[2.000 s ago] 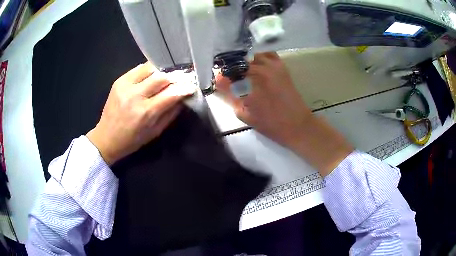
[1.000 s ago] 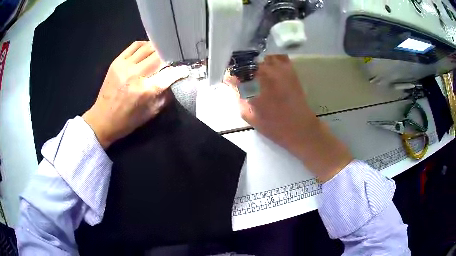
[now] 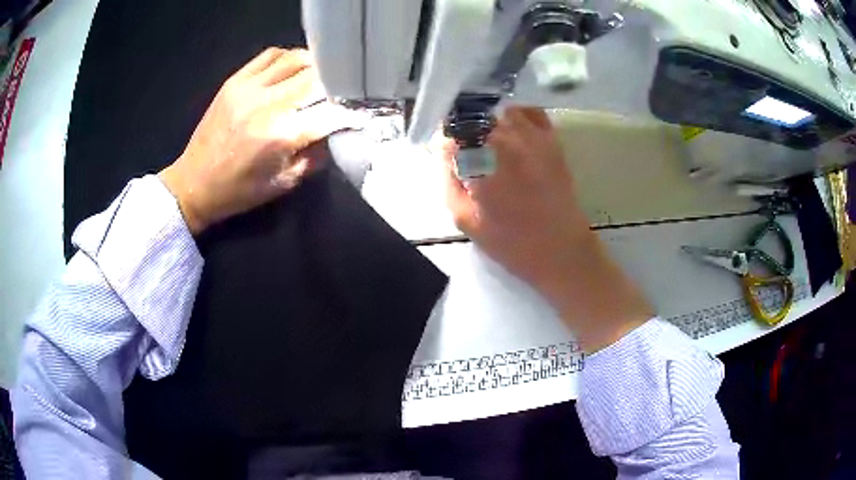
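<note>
A large black cloth panel (image 3: 300, 309) lies over the table's left part and hangs over the front edge. My left hand (image 3: 253, 136) lies on it, thumb and fingertips pressed near the presser foot area (image 3: 380, 111) of the white sewing machine (image 3: 361, 47). Whether it pinches the cloth I cannot tell. My right hand (image 3: 521, 183) is behind the machine's dark knobs (image 3: 471, 122), right of the brightly lit needle area; its fingertips are partly hidden and blurred. The needle itself is hidden by the machine head.
Snips with green and yellow handles (image 3: 770, 298) lie on the right of the table. A printed ruler (image 3: 497, 370) runs along the front edge. The cream machine bed (image 3: 648, 178) is behind my right hand. A dark panel with a lit screen (image 3: 779, 111) is at upper right.
The view has shifted, so the machine head appears further right. The cloth's right corner, blurred and raised at first, now lies flatter. Both hands stay beside the needle area.
</note>
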